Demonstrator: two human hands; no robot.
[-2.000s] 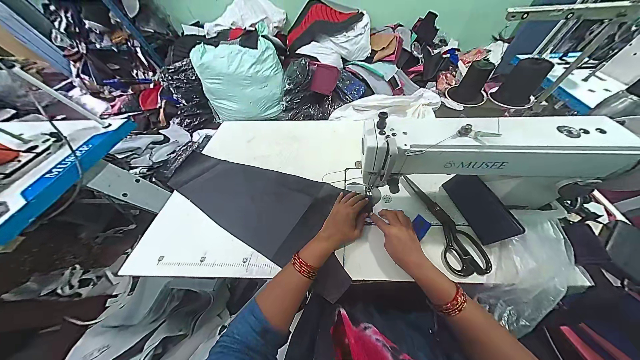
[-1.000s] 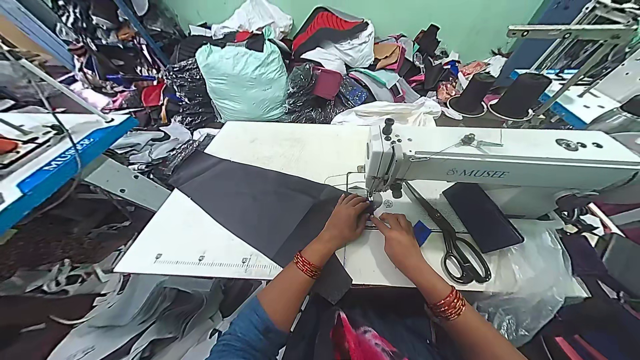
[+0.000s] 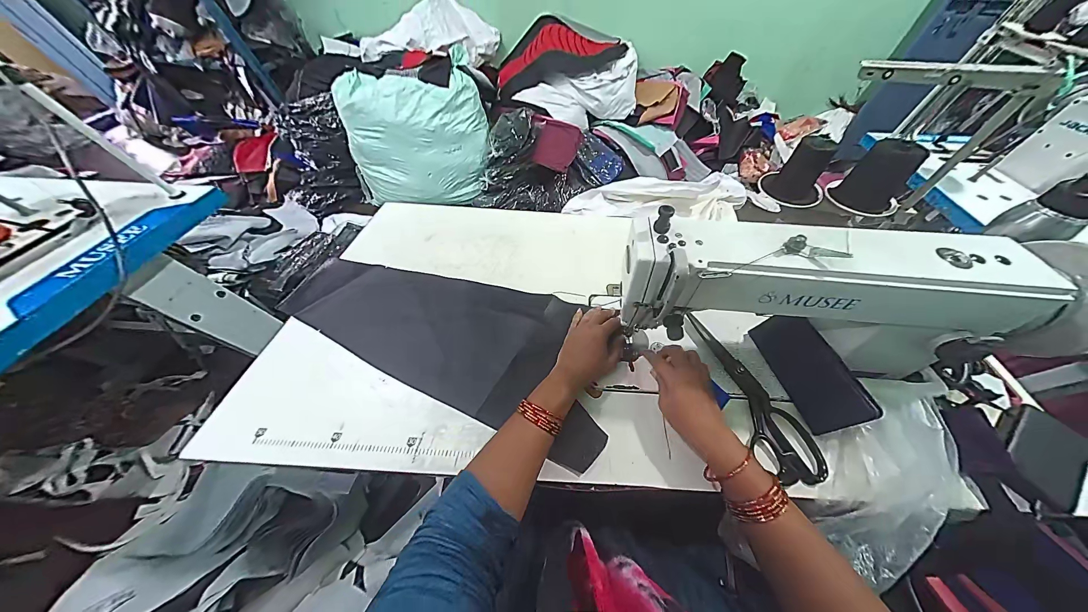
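A dark grey fabric piece [image 3: 442,331] lies across the white sewing table [image 3: 340,408], its right end by the needle area of a white Musee sewing machine [image 3: 816,293]. My left hand [image 3: 591,344] rests on the fabric's right end, just left of the presser foot [image 3: 633,344]. On the foot's right side my right hand [image 3: 682,382] has its fingertips close together; whether they pinch something cannot be told. A small blue piece [image 3: 720,394] shows beside my right hand. Black-handled scissors [image 3: 761,408] lie to the right of it, next to a dark flat phone-like object [image 3: 814,374].
Clear plastic [image 3: 892,476] hangs at the table's right front. Black thread cones [image 3: 875,177] stand behind the machine. A stuffed pale green bag [image 3: 412,136] and heaped fabric lie beyond the table. Another machine table [image 3: 110,263] is at left, and grey scraps [image 3: 221,535] lie below.
My right hand has shifted slightly away from the presser foot, and more of the table shows between my hands. My left hand stays on the fabric.
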